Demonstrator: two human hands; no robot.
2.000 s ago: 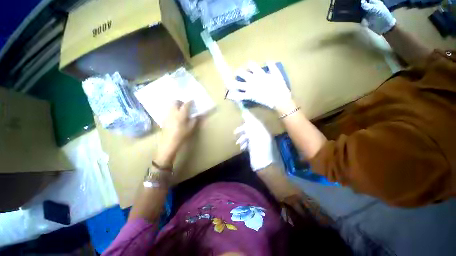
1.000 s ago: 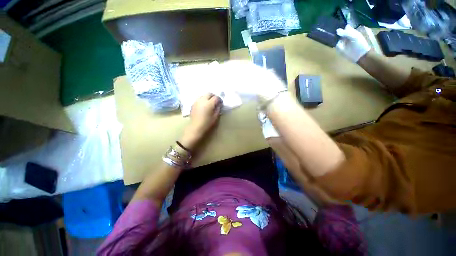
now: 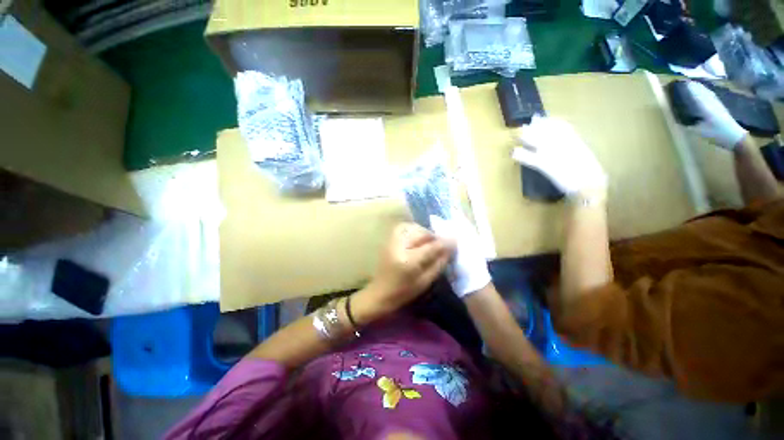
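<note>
My bare left hand [image 3: 414,265] and my white-gloved right hand [image 3: 464,256] meet at the near end of a bagged product [image 3: 430,191], a dark shape in clear bubble plastic. My left fingers pinch its near end and my right hand holds its near right side. The exact grip is blurred. A bundle of silvery bubble bags [image 3: 279,129] lies to the left, beside a flat whitish sheet or bag [image 3: 355,160] on the cardboard sheet [image 3: 284,249].
An inner carton [image 3: 314,21] lies open behind the bags. At right, a person's gloved hands touch dark product boxes; another product box [image 3: 521,100] stands behind. More bubble bags [image 3: 490,43] lie at the back. A phone [image 3: 80,286] and blue stool [image 3: 163,352] are at left.
My left hand has moved right and towards me, off the whitish sheet, and joined my right hand at the bagged product. The neighbour's arm has withdrawn right from across my work.
</note>
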